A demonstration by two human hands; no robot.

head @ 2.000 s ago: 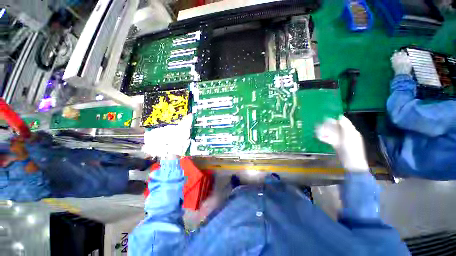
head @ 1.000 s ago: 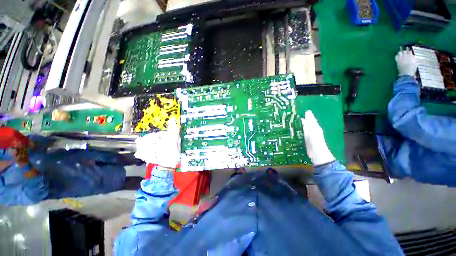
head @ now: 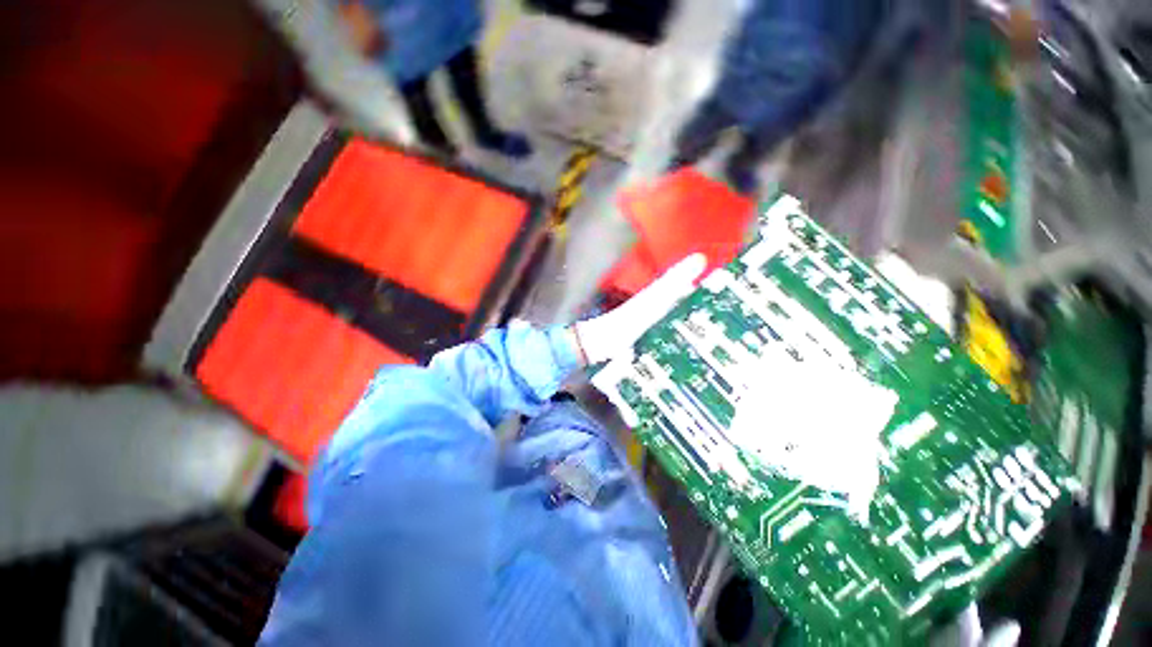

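A large green circuit board (head: 809, 442) is held up tilted at the right, its side with white rows and traces facing me, with a bright glare in its middle. My white-gloved left hand (head: 644, 310) grips its upper left edge. My right hand (head: 992, 632) shows only as gloved fingertips at the board's lower right edge; the rest is cut off or hidden. Two flat red-orange sheets, an upper one (head: 411, 221) and a lower one (head: 297, 367), lie on a dark-topped cart (head: 366, 297) at the left.
Folded red sheets (head: 682, 221) hang behind the board. Yellow pieces (head: 992, 341) and a green button panel (head: 992, 152) are at the right, blurred. Blue-clothed people (head: 423, 38) stand at the top. Another green board (head: 1093, 379) lies at the far right.
The view has swung left, away from the bench, bringing the cart with red sheets into sight. The board has come along in my hands, off the bench area, and is now tilted.
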